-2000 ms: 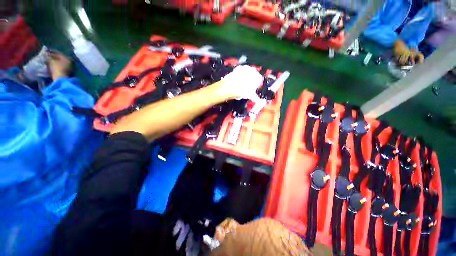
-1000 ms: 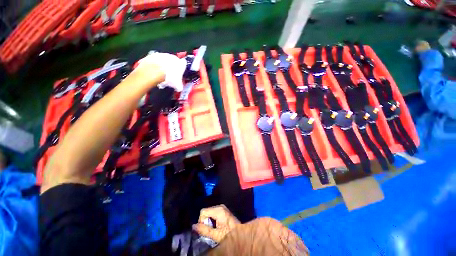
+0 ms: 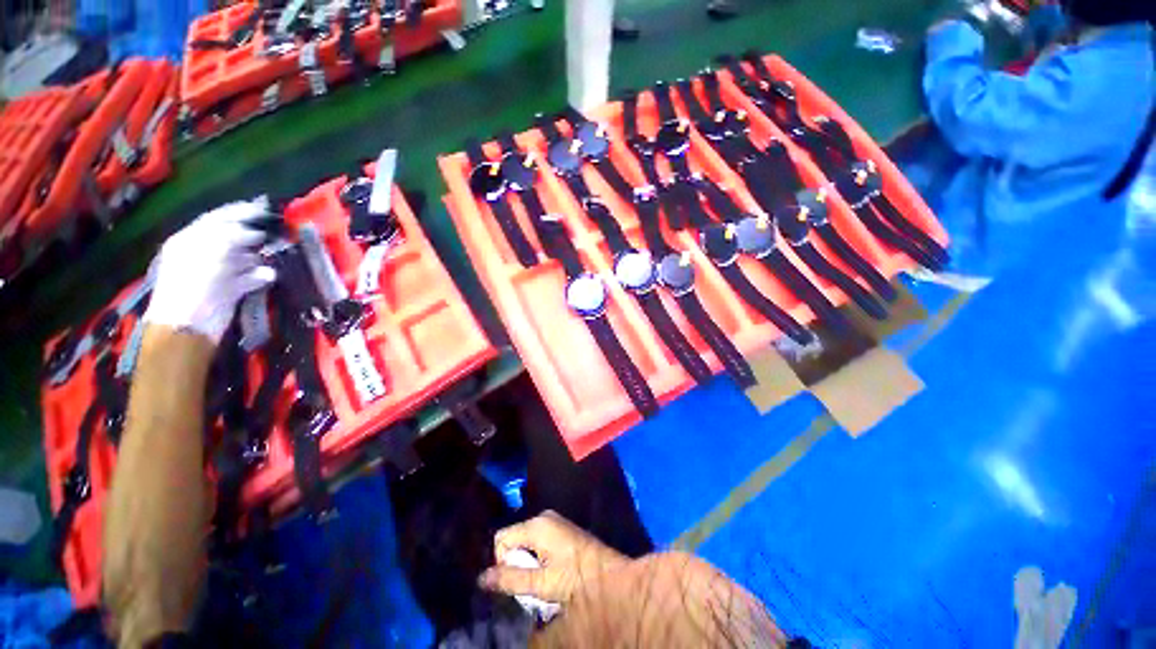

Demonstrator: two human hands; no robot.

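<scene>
My left hand (image 3: 209,273), in a white glove, is over the left red tray (image 3: 437,332). Its bent fingers are closed at a black watch (image 3: 269,226) among jumbled watches; the palm side is hidden. Black and light straps cross there and hang over the front edge. My right hand (image 3: 552,567), bare, is low in front of me, its fingers closed on a small white scrap (image 3: 522,564). The right red tray (image 3: 567,403) holds rows of black watches (image 3: 676,271) with round faces, many with orange marks.
More red trays with watches (image 3: 323,57) lie at the back left on the green bench (image 3: 533,57). Cardboard (image 3: 868,393) is under the right tray, above a blue floor (image 3: 786,507) with a yellow line. A person in a blue smock (image 3: 1040,140) is at the right.
The view has turned to the right. My left hand has moved left across the left tray, away from its right part. My right hand stays low with the white scrap.
</scene>
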